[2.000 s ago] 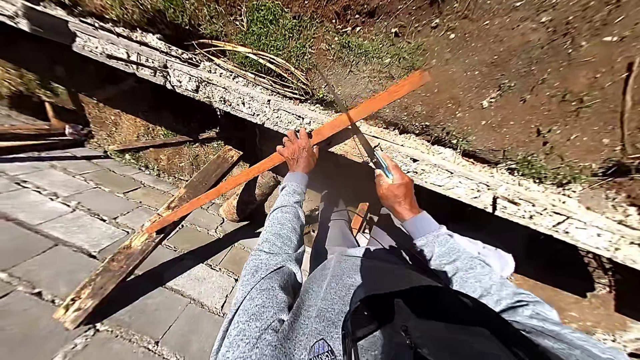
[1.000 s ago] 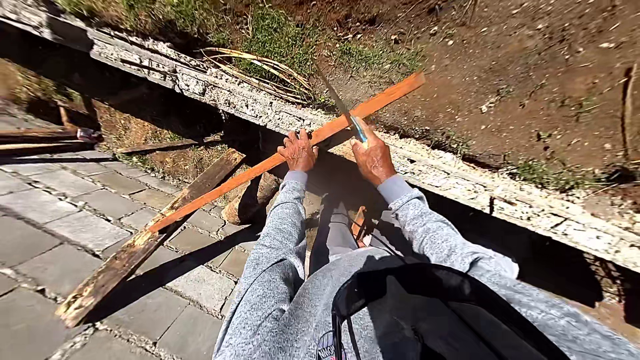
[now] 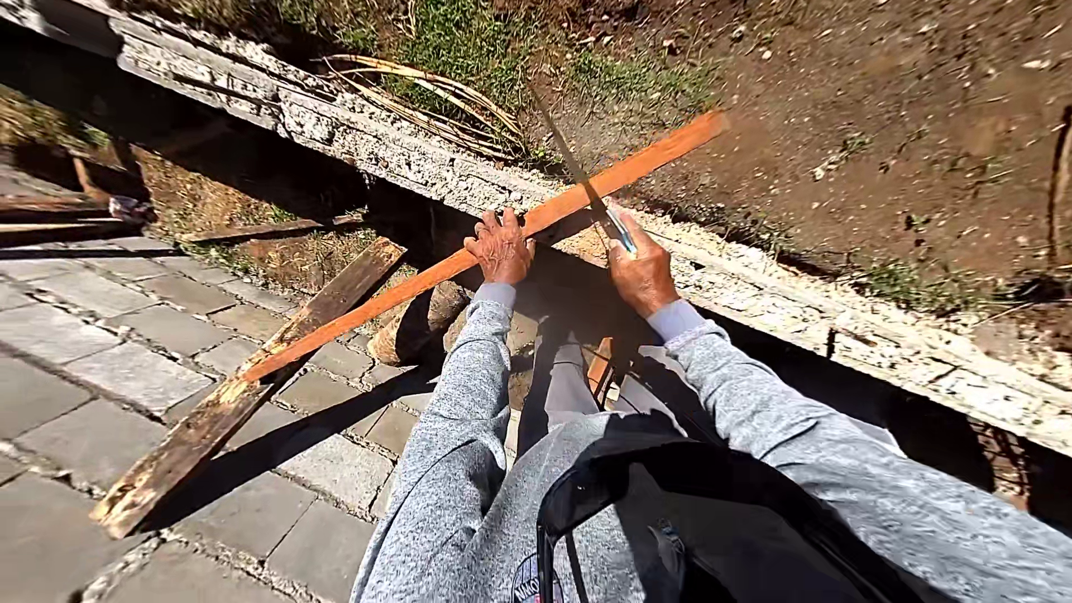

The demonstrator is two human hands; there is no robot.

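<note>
A long reddish-brown wooden strip [image 3: 638, 164] runs diagonally from a weathered plank [image 3: 335, 293] at the left, across a rough masonry wall top, to the bare soil at upper right. My left hand [image 3: 502, 247] presses on the strip near the middle of the view, fingers curled over its edge. To the right, my right hand [image 3: 643, 270] grips the handle of a handsaw [image 3: 574, 159]. The saw's thin blade crosses the strip and points up and away from me. Whether its teeth are within the wood cannot be told.
The rough masonry wall top [image 3: 837, 310] crosses the view diagonally, with a dark gap along its near side. Beyond it lie a coil of thin canes or cable [image 3: 452, 96], grass and soil. Grey paving stones [image 3: 126, 360] and a cut log [image 3: 419, 322] are at the left.
My right hand, with the saw, was lower and nearer me two seconds ago, moved up toward the strip a second ago, and is now slightly back again. My left hand has stayed on the strip.
</note>
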